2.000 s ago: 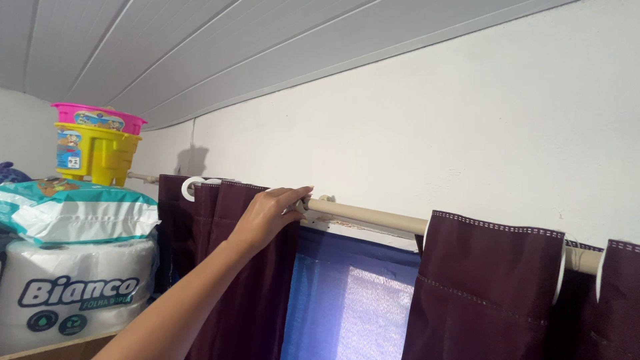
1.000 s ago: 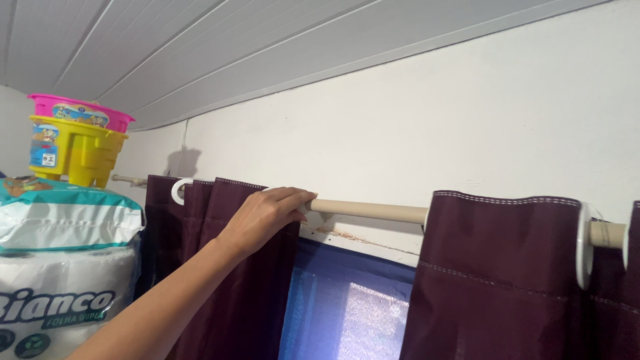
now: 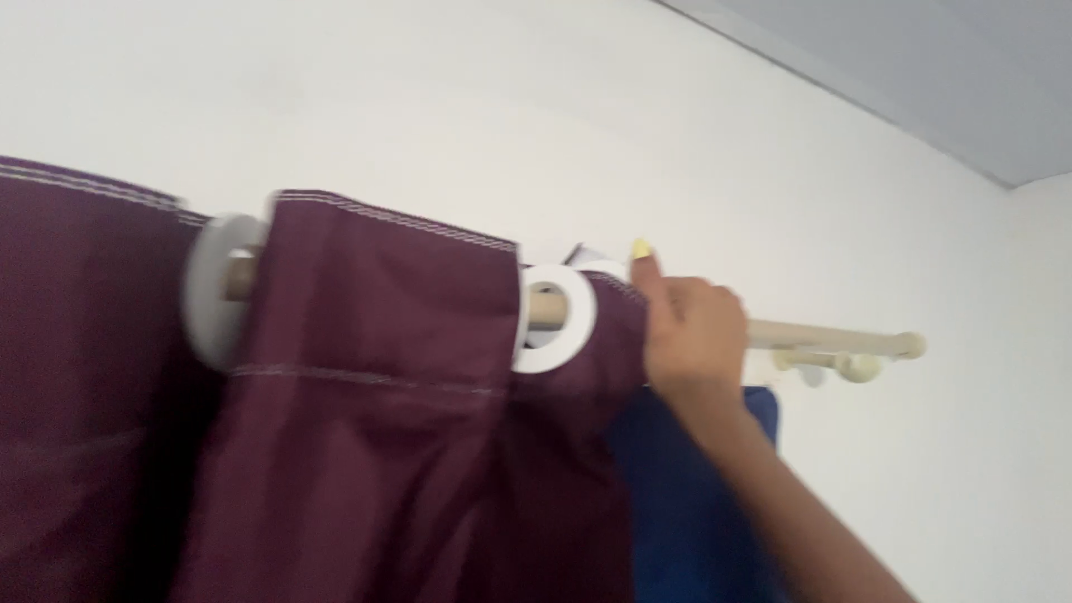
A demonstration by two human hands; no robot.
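Observation:
My right hand (image 3: 695, 331) reaches up from the lower right, its fingers closed on the top edge of a dark purple grommet curtain (image 3: 381, 293), and its thumb with a yellow nail points up. The curtain hangs in folds from a beige rod (image 3: 829, 337), which passes through white rings, one of them a round ring (image 3: 557, 318) left of the hand. The rod's rounded end sticks out to the right of my hand. Behind the wrist hangs a blue cloth (image 3: 695, 494). My left hand is out of view. The picture is somewhat blurred.
A short pale bracket or second rod end with a round knob (image 3: 858, 367) projects just below the curtain rod. The white wall (image 3: 536, 126) stands behind. The grey ceiling (image 3: 921, 67) slopes at the upper right.
The view has swung far over to a rod end. My left hand, earlier on the curtain and rod, has left the view; my right hand now shows, gripping the curtain's edge.

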